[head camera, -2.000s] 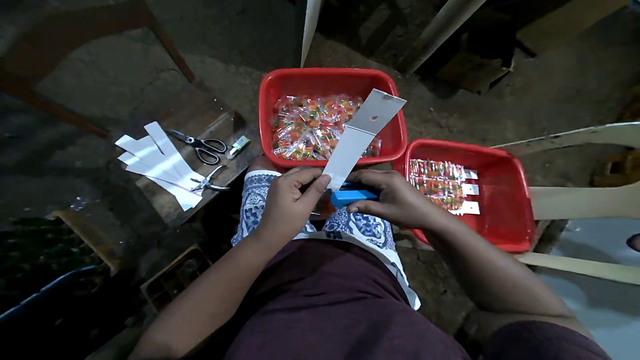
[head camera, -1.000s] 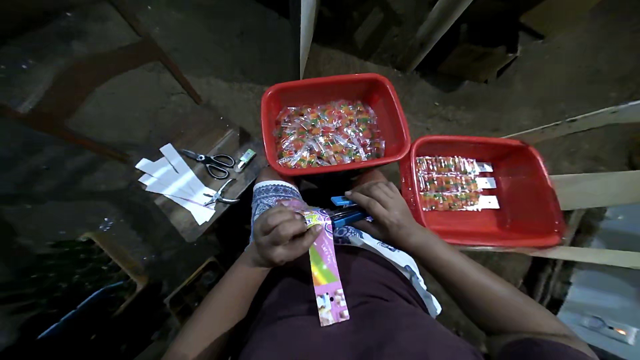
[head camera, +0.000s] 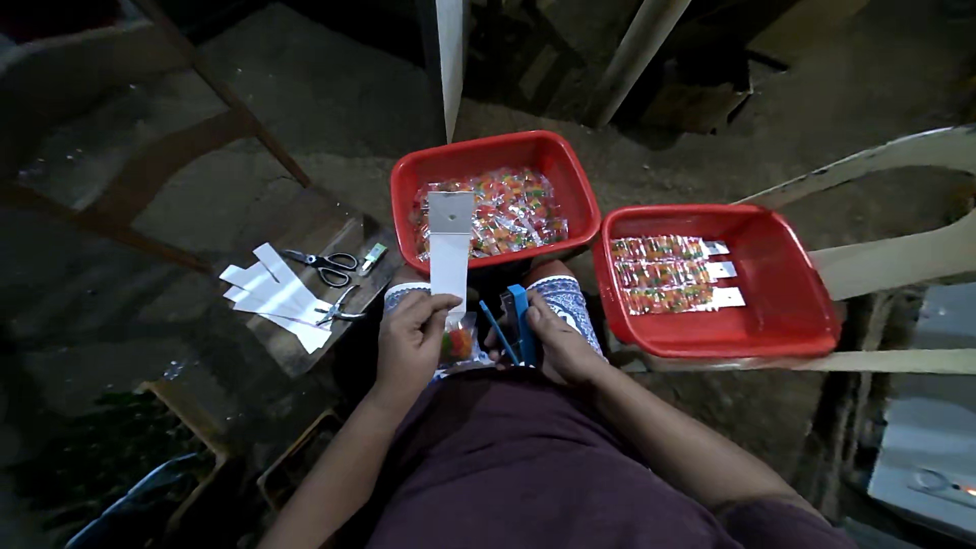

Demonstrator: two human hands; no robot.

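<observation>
My left hand [head camera: 414, 335] pinches the lower end of a long card strip [head camera: 449, 263], its pale side up and a hole near its far end. A small clear packet of colourful sweets [head camera: 457, 343] hangs at the strip's lower end, beside my fingers. In my right hand [head camera: 560, 339] is a blue stapler [head camera: 521, 324], its arms apart, just right of the packet. The red basin [head camera: 583, 187] ahead holds many loose packets of sweets. Rows of packets [head camera: 663, 273] fixed to card strips lie in the right red basin [head camera: 793, 347].
On a wooden stool [head camera: 286, 358] at the left lie white card strips [head camera: 278, 293], scissors [head camera: 332, 267], pliers [head camera: 335, 309] and a small green-and-white box [head camera: 373, 258]. Pale chair parts [head camera: 892, 263] stand beside the right basin. A brown chair frame [head camera: 252, 130] is at the upper left.
The strip, printed side up and hanging toward my body a second ago, now points away with its pale side up. A packet now shows at its lower end. The stapler has turned upright.
</observation>
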